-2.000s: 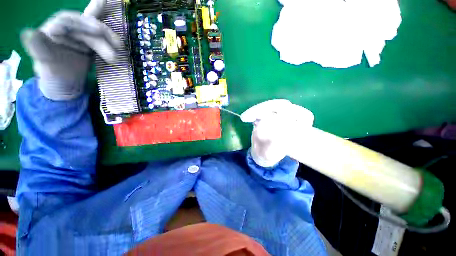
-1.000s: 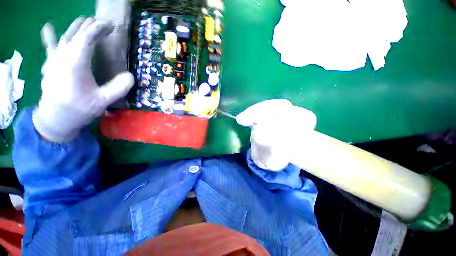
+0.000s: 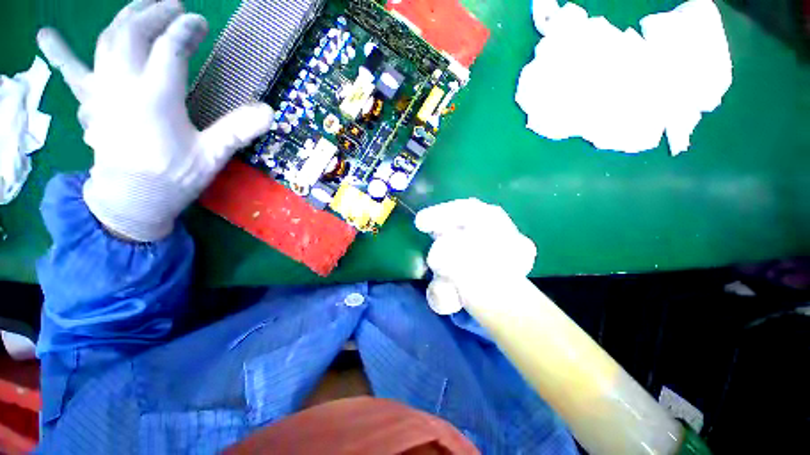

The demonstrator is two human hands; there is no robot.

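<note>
A green circuit board [image 3: 355, 115] crowded with parts lies tilted on a red pad [image 3: 280, 218], which sticks out at the near edge and far corner. A grey ribbed heatsink [image 3: 253, 58] runs along its left side. My left hand [image 3: 155, 120], gloved in white, has its fingers spread, with the thumb at the heatsink's near end by the board; it grips nothing. My right hand [image 3: 480, 253], gloved, is shut on a cream-yellow dispensing syringe [image 3: 568, 369]. Its thin needle [image 3: 406, 206] points at the board's near right corner; contact cannot be told.
A crumpled white cloth [image 3: 622, 84] lies on the green mat [image 3: 577, 209] at the upper right. A smaller white cloth [image 3: 19, 133] lies at the far left. Dark space and a white label [image 3: 681, 407] are beyond the mat's near edge at the right.
The board and red pad have turned clockwise, near end swinging left. The right hand has dipped slightly and the syringe's rear end has swung down out of the picture. The left hand has opened and spread.
</note>
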